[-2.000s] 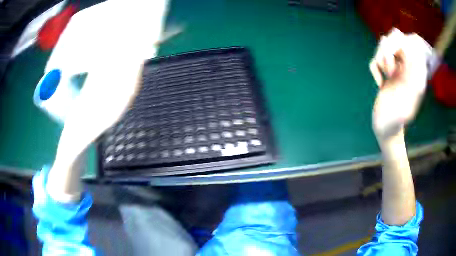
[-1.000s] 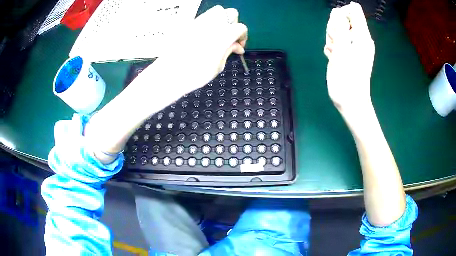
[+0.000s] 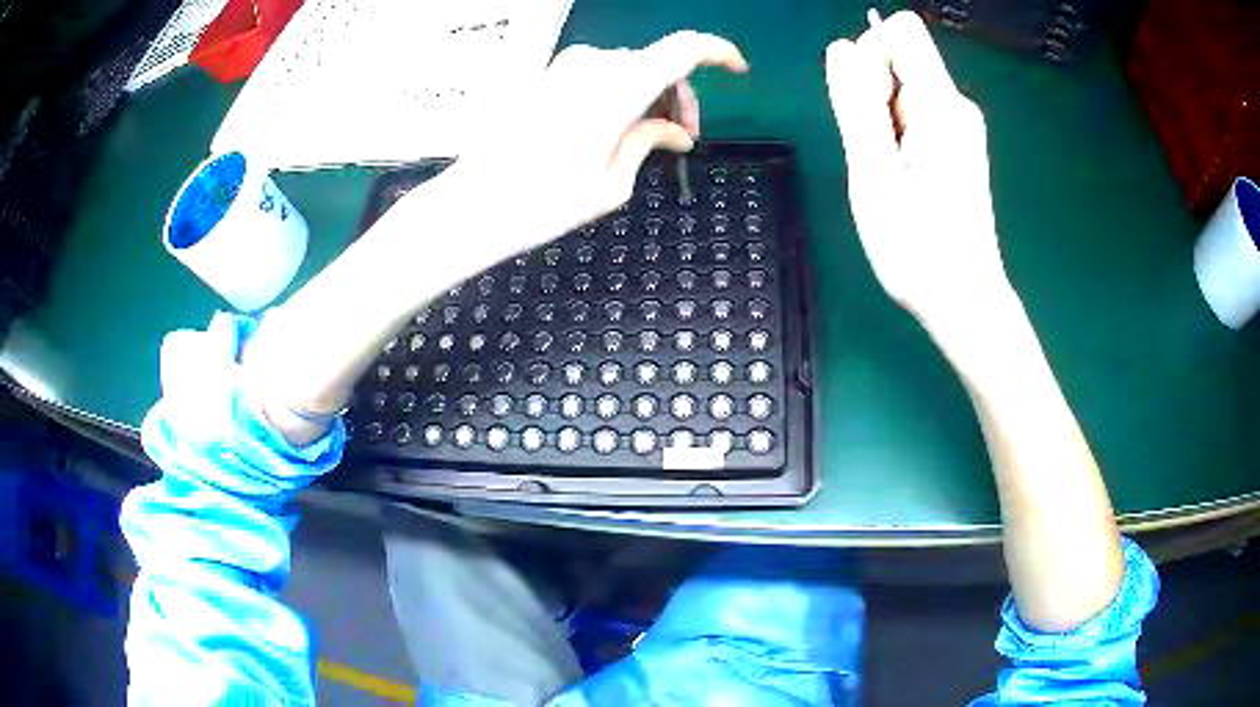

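Note:
A black component tray with a grid of round pockets lies at the bench's front edge. Small silvery round components show brightest in its near rows. My left hand is over the tray's far part, index finger stretched out, thumb and other fingers bent around a thin stick that points down at a far-row pocket. My right hand is raised right of the tray, fingers bent together. A small pale tip shows at its fingertips; whether it is held or worn is unclear. My left forearm hides the tray's left part.
A white cup with blue inside stands left of the tray, another white cup at the right edge. A printed paper sheet lies behind the tray. Red objects are at far left and far right. A dark item lies at the back.
My left index finger has stretched out, away from the thumb, since a second ago. My right hand has moved left, closer to the tray. The view has shifted slightly from the blurred earliest frame.

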